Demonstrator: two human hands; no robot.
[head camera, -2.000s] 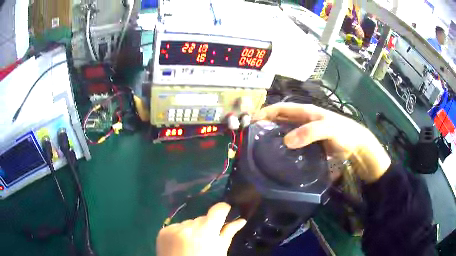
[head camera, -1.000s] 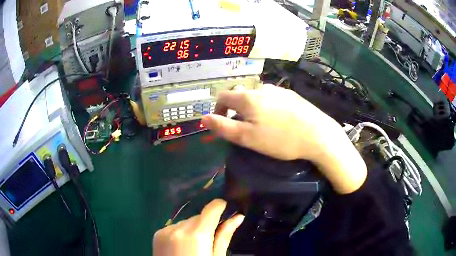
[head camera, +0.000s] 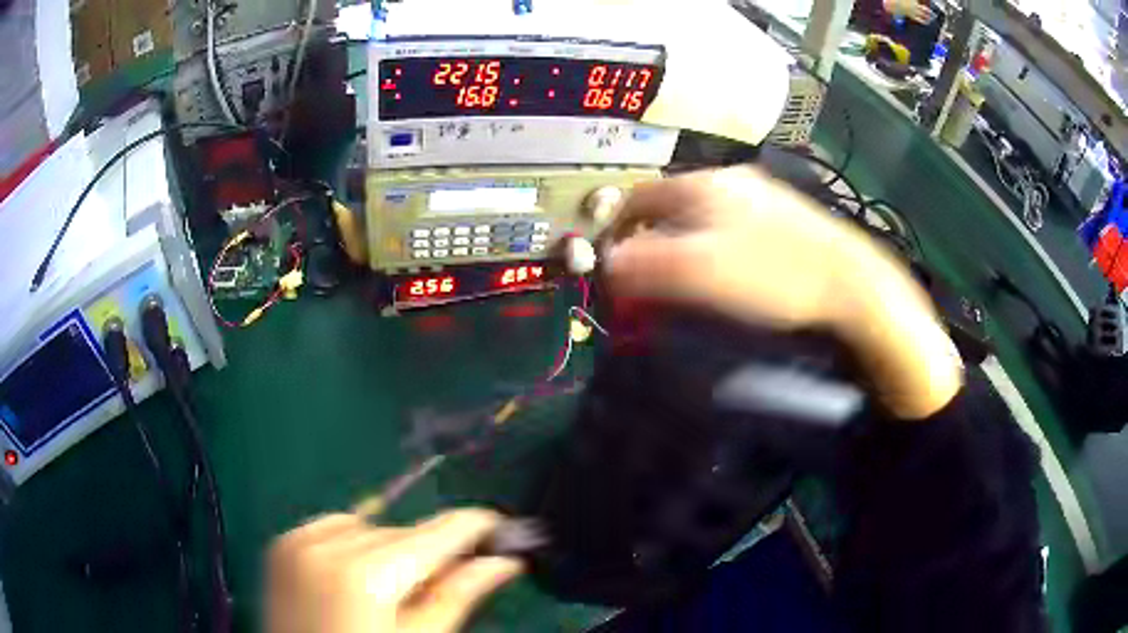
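The black tower power strip (head camera: 693, 445) stands in front of me, blurred and tilted, with a pale strip near its top edge. My right hand (head camera: 755, 260) is over its top; the fingers are blurred and I cannot tell how firmly they grip. My left hand (head camera: 396, 569) is low at the tower's left side, with thumb and fingers shut on the small dark plug of the USB test lead (head camera: 505, 412). The lead's thin wires run from the meter's terminals to this hand. I cannot tell whether the plug touches the tower.
The power meter (head camera: 520, 89) with red digits sits on a beige box (head camera: 458, 220), above small panel meters (head camera: 476, 283). A white-blue tester (head camera: 111, 309) with thick black leads is at left. A small circuit board (head camera: 247, 275) lies behind the mat. Black cables lie at right.
My left hand has moved left and down with the plug. My right hand has moved right, and the tower has tilted. The meter readings have changed.
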